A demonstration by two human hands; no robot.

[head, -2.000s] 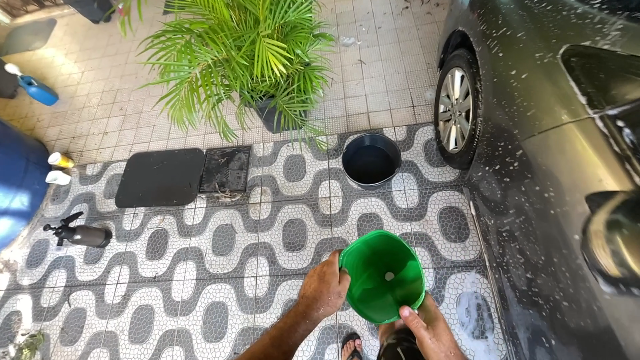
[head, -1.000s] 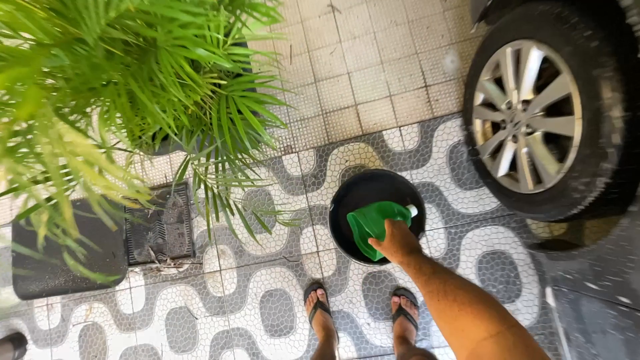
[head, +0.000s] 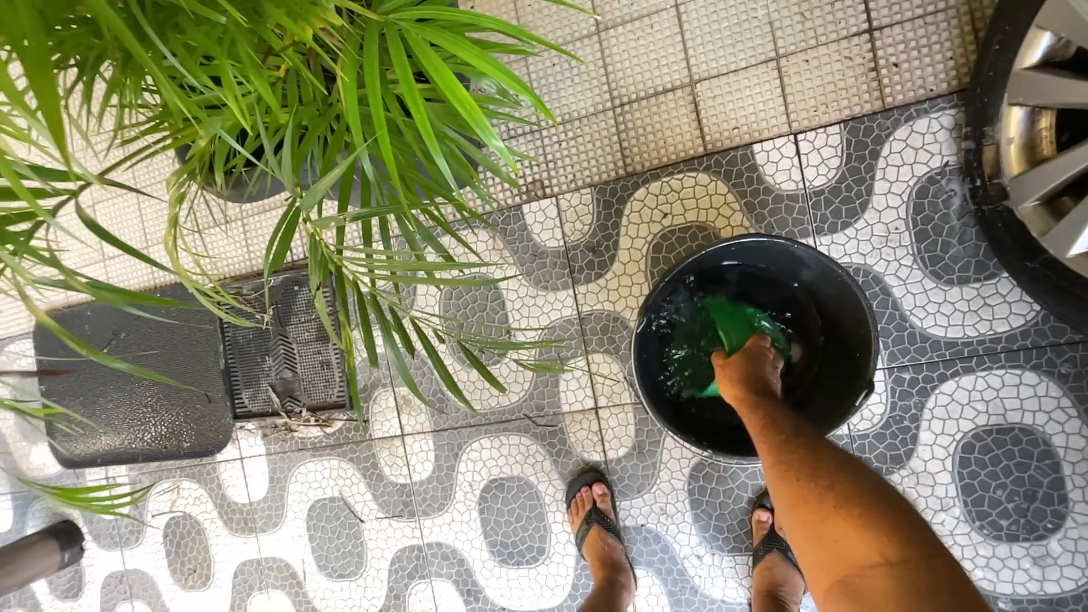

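A black bucket [head: 837, 399] with water in it stands on the patterned floor. My right hand [head: 752, 370] reaches down into it and grips the rim of a green plastic container [head: 735, 323]. Part of the container is under the water, which is splashing around it. The lower part of the container is hidden by the water and my hand. My left hand is out of view.
A potted palm [head: 374, 102] spreads its leaves at the upper left. Below it lie a black mat [head: 136, 382] and a dark floor grate [head: 285, 340]. A car wheel [head: 1045, 144] stands at the right. My feet in flip-flops [head: 599, 518] are just below the bucket.
Two seconds ago both hands held the green container in front of me, away from the bucket. My right hand has brought it into the bucket, and my left hand has left the view. The view has moved closer.
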